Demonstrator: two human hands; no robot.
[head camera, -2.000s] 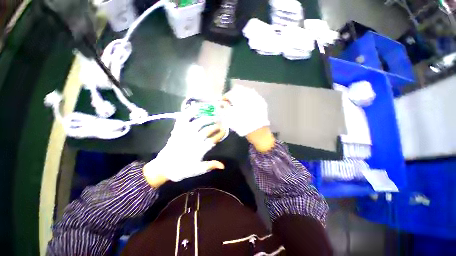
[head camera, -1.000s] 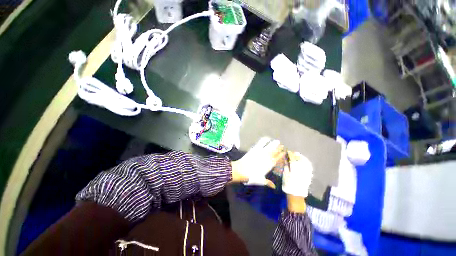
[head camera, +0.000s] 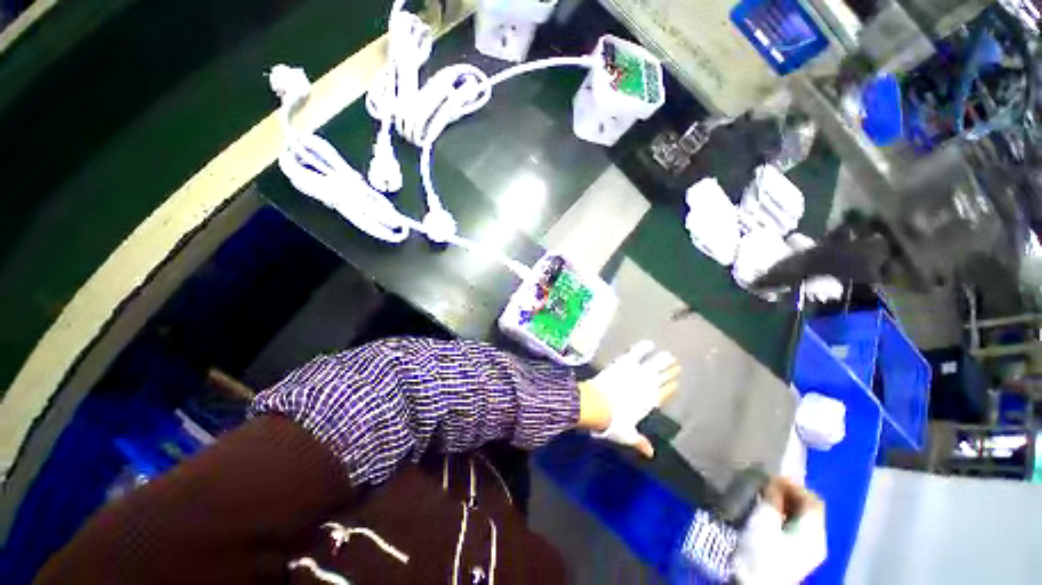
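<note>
A white power socket housing (head camera: 517, 315) lies open side up, its green circuit board (head camera: 568, 310) and thin red and dark lead wires showing. A white power cord (head camera: 480, 248) runs from it to coils at left. My left hand (head camera: 634, 394), in a white glove with bare fingertips, is flat with fingers apart at the near edge of the grey pad (head camera: 714, 371), just right of the housing. My right hand (head camera: 786, 539) is blurred at lower right by the blue bin, fingers bent. A dark blurred shape (head camera: 735, 494) is at its fingers; whether it is held is unclear.
Another open housing (head camera: 606, 112) and a partly cut-off one (head camera: 505, 32) stand at the back. White covers (head camera: 754, 223) are piled at back right. A dark, blurred arm-like object (head camera: 851, 254) hangs above the bench's right side. The blue bin (head camera: 857, 486) is at right, the conveyor (head camera: 126, 137) at left.
My hands, together near the pad one second ago, are now apart. My right hand has moved right and nearer. The housing, held two seconds ago, lies released. The view has shifted.
</note>
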